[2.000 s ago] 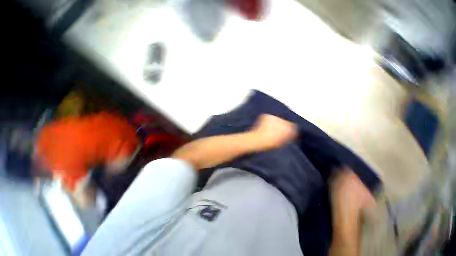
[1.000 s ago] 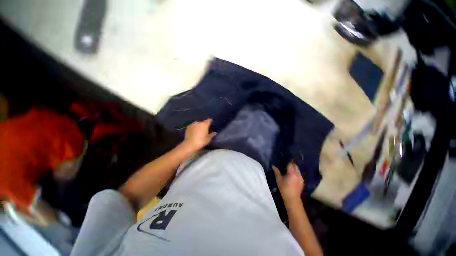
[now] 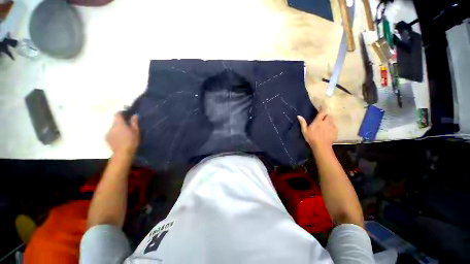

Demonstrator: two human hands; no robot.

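Note:
A dark navy garment piece (image 3: 278, 103) with white basting stitch lines lies spread at the table's near edge. A paler greyish patch of lining or interfacing (image 3: 227, 111) shows in its middle. My left hand (image 3: 123, 135) holds the garment's left edge, its fingers partly hidden by the cloth and slightly blurred. My right hand (image 3: 320, 131) holds the garment's right edge, thumb on top. The lower edge of the cloth hangs against my shirt. No needle can be made out.
The cream table (image 3: 118, 46) bears a dark oblong block (image 3: 42, 116) and a grey round cushion (image 3: 55, 27) at left. At right are wooden rulers (image 3: 346, 26), shears (image 3: 368, 77), a blue card (image 3: 371, 122) and small tools. Red items (image 3: 304, 201) are below.
The view has straightened over the table. The garment now lies squarer and wider in front of me. My hands have moved apart to its left and right edges.

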